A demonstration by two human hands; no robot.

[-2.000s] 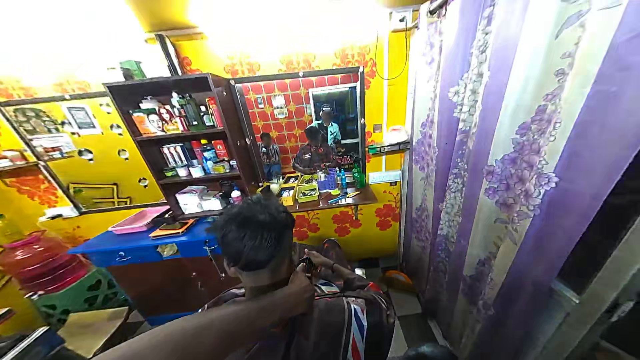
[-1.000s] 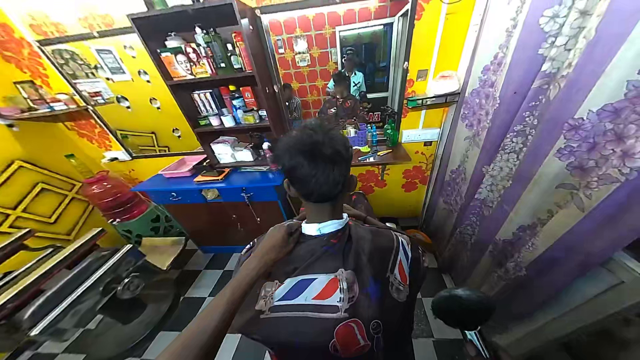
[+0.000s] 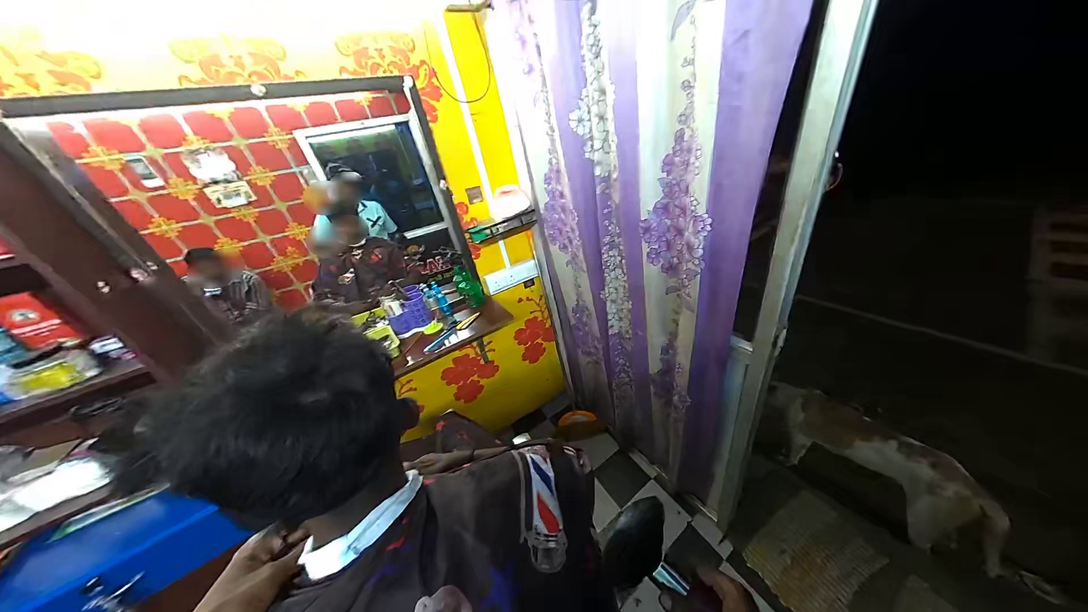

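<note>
A seated person with short dark hair (image 3: 280, 416) faces away from me, wearing a dark printed barber's cape (image 3: 501, 527) with a white neck strip (image 3: 361, 531). At the left side of the neck, my left hand (image 3: 263, 565) touches the collar with bent fingers; whether it grips the cape is unclear. My right hand (image 3: 714, 591) shows only partly at the bottom edge, right of the cape. It is beside a dark object with a shiny metal part (image 3: 671, 578); what it holds cannot be made out. Close by is a dark rounded pad (image 3: 633, 544), apparently part of the chair.
Ahead are a wall mirror (image 3: 255, 195) and a counter (image 3: 459, 336) with a purple basket (image 3: 410, 310) and bottles. A blue cabinet (image 3: 127, 552) stands left. Floral curtains (image 3: 671, 212) hang beside the door frame (image 3: 790, 255); outside is a dog (image 3: 892, 459).
The view has swung right. My left hand was spread on the person's left shoulder and is now at the collar. My right hand has come into view. The person's head has tilted left in the picture.
</note>
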